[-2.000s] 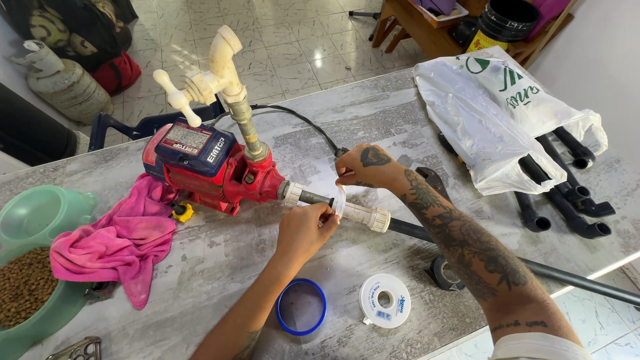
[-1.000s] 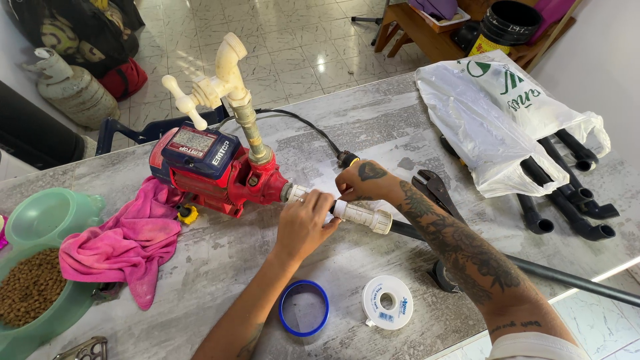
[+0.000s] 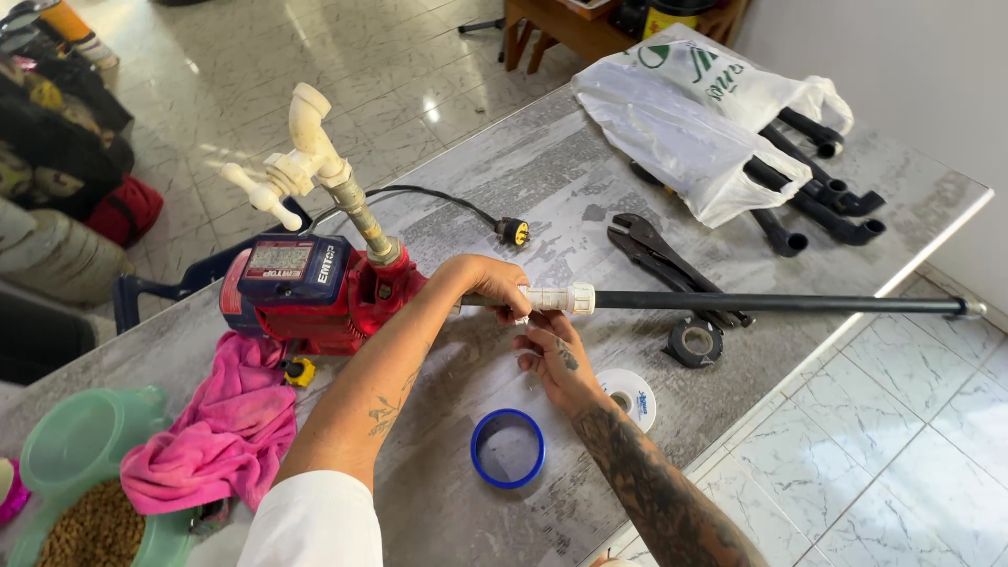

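A red and blue Emtop water pump [image 3: 315, 291] stands on the table, with a white plastic tap [image 3: 311, 157] on its upright threaded pipe. From its side runs a pipe to a white plastic coupling [image 3: 561, 299], and a long black pipe [image 3: 748, 302] extends from that. My left hand [image 3: 492, 285] is closed over the pipe beside the coupling, with a bit of white tape under its fingers. My right hand [image 3: 551, 346] is just below the coupling, its thumb and fingertips near the tape; whether they pinch it is unclear. A roll of white thread seal tape [image 3: 639, 398] lies partly behind my right wrist.
Locking pliers [image 3: 657, 260] and a roll of black tape [image 3: 694, 342] lie right of my hands. Nearer me is a blue ring-shaped lid [image 3: 508, 449]. A pink cloth [image 3: 228, 425] and green pet bowl [image 3: 79, 441] are left; a plastic bag [image 3: 669, 118] of black pipes is back right.
My left hand has turned over the pipe and now comes from above. My right hand has moved from above the pipe to below it. The locking pliers and power plug show more fully.
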